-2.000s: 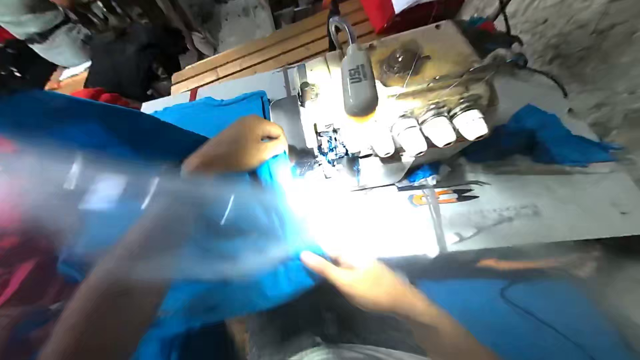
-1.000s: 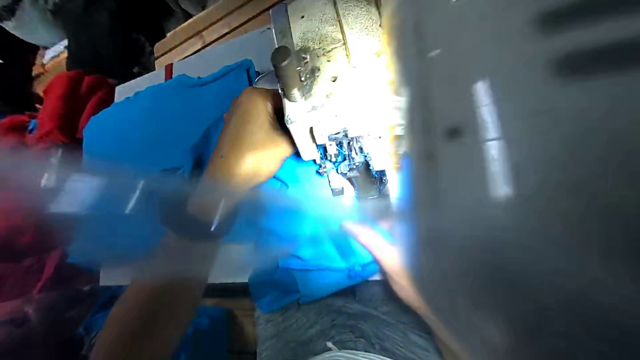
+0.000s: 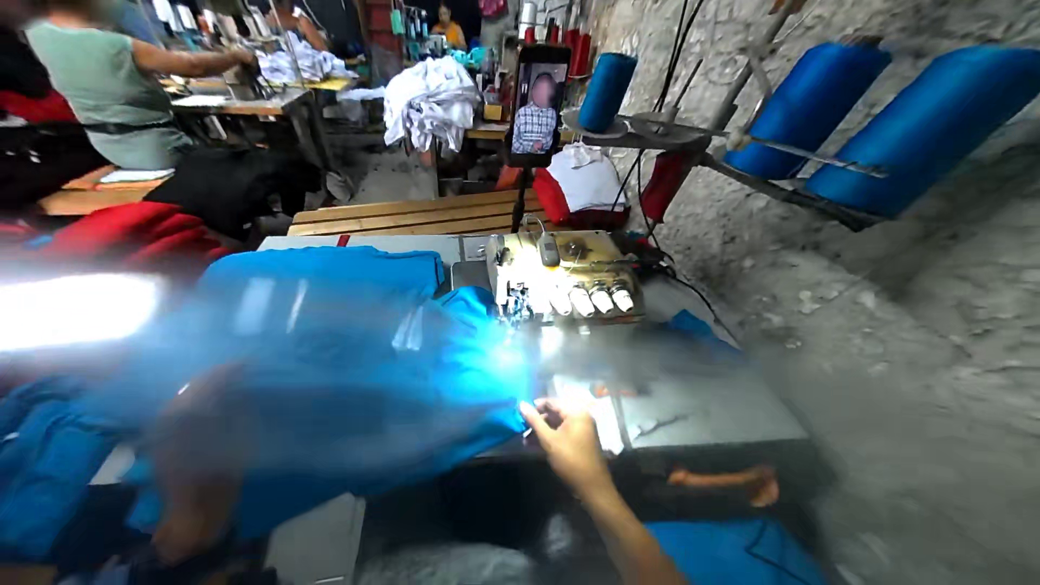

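Blue fabric point(image 3: 349, 374) lies spread over the sewing table point(image 3: 707, 406) and reaches the needle area of an overlock sewing machine point(image 3: 569, 276), where a lamp glares. My right hand point(image 3: 565, 435) pinches the fabric's near right corner between thumb and fingers. On the left, my left hand point(image 3: 215, 398) is at the fabric, but blur and a hazy reflection hide its fingers. Several white tension dials point(image 3: 601, 299) line the machine's front. An orange-handled tool point(image 3: 609, 392) lies blurred on the table right of my right hand.
Large blue thread cones point(image 3: 926, 130) stand on a rack by the rough wall. A phone point(image 3: 539, 106) on a stand rises behind the machine, near a wooden bench point(image 3: 414, 215). Red cloth point(image 3: 138, 236) lies at left; a person in a green top point(image 3: 101, 89) works beyond. More blue cloth point(image 3: 731, 552) lies below the table.
The view has lifted and widened to show the room. My left hand has left the machine's side and moved left; my right hand has drawn away from the needle area toward the table's near edge.
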